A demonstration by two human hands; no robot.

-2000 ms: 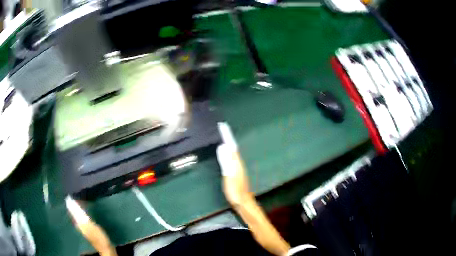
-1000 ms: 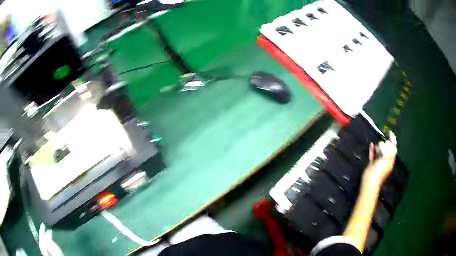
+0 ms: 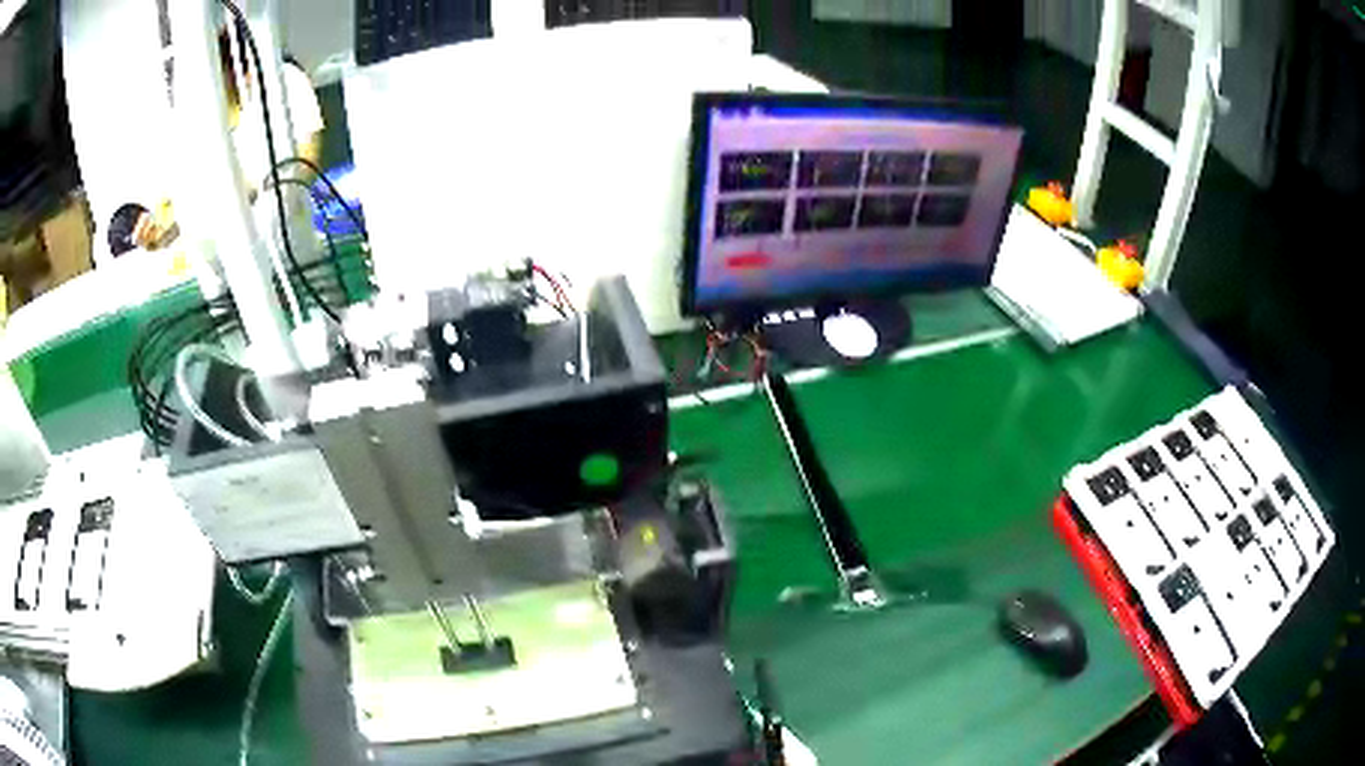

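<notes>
The black boxy machine stands in front of me with its grey upright column (image 3: 389,486). Its pale yellow-green fixture plate (image 3: 562,666) lies low at the front. A small black press head (image 3: 478,656) on two thin rods is over the plate. At the bottom edge, right of the machine, a thin dark piece (image 3: 767,715) stands beside a small white tip, apparently a fingertip of my right hand (image 3: 794,747). The rest of that hand is cut off, and its grip cannot be made out. My left hand is out of the picture.
A monitor (image 3: 853,210) stands behind. A long black bar (image 3: 808,479) and a mouse (image 3: 1043,633) lie on the bench. A white blister tray (image 3: 1198,524) on a red base is at right. A white carrier (image 3: 113,599) is at left. Yellow-orange button boxes (image 3: 1120,267) are far right.
The view has swung up and left from the trays to the machine and monitor. My right hand, earlier over the black ribbed sheet, is now almost wholly out of view.
</notes>
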